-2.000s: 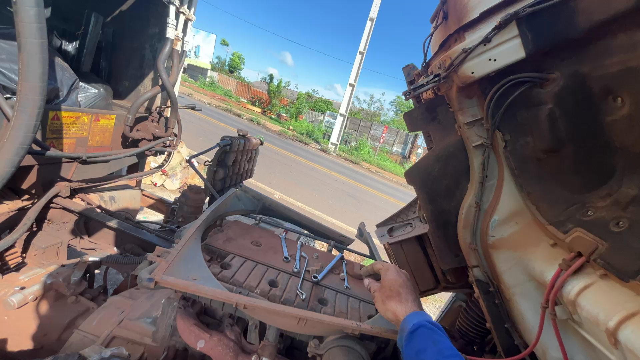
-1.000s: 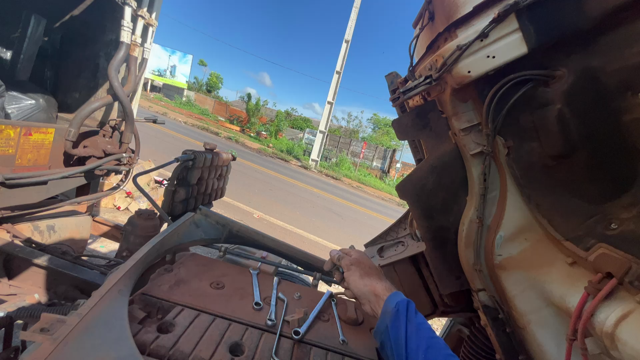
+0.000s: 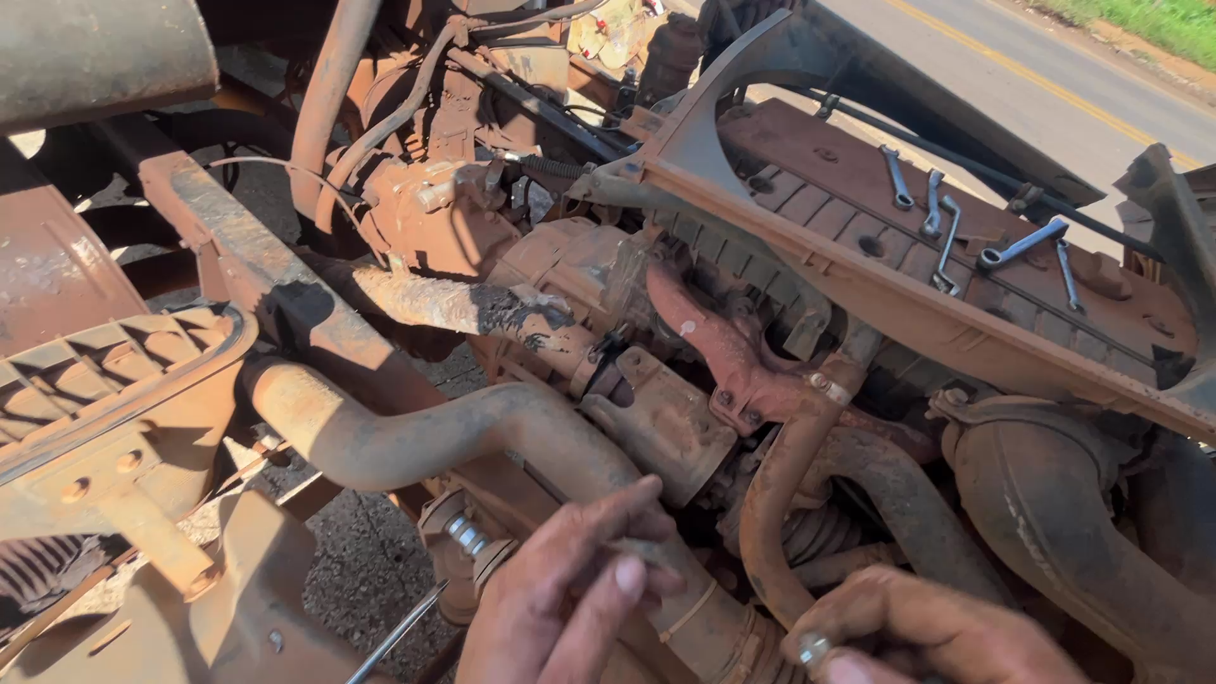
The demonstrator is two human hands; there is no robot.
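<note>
Low in the view, my left hand (image 3: 579,589) is raised over a thick hose with its fingers partly bent, and no object shows in it. My right hand (image 3: 931,627), at the lower right, pinches a small shiny metal fitting (image 3: 813,650) between thumb and fingers; its exact kind cannot be told. Left of my left hand, a bright threaded metal part (image 3: 466,536) sits in a rusty bracket. A thin metal rod or tool shaft (image 3: 399,633) slants up toward that bracket. Several wrenches (image 3: 1024,244) lie on the dusty engine cover (image 3: 826,204) at the upper right.
A large dusty pipe (image 3: 408,446) crosses from the left toward my hands. A red-brown exhaust manifold (image 3: 712,351) and a wide intake duct (image 3: 1045,494) lie beyond them. The frame rail (image 3: 247,247) runs at the left, beside a ribbed housing (image 3: 114,380). The road (image 3: 1026,57) passes behind.
My right hand was at the far edge of the engine cover and is now low in front, holding a small metal fitting. My left hand has come into view. The view has swung down and left.
</note>
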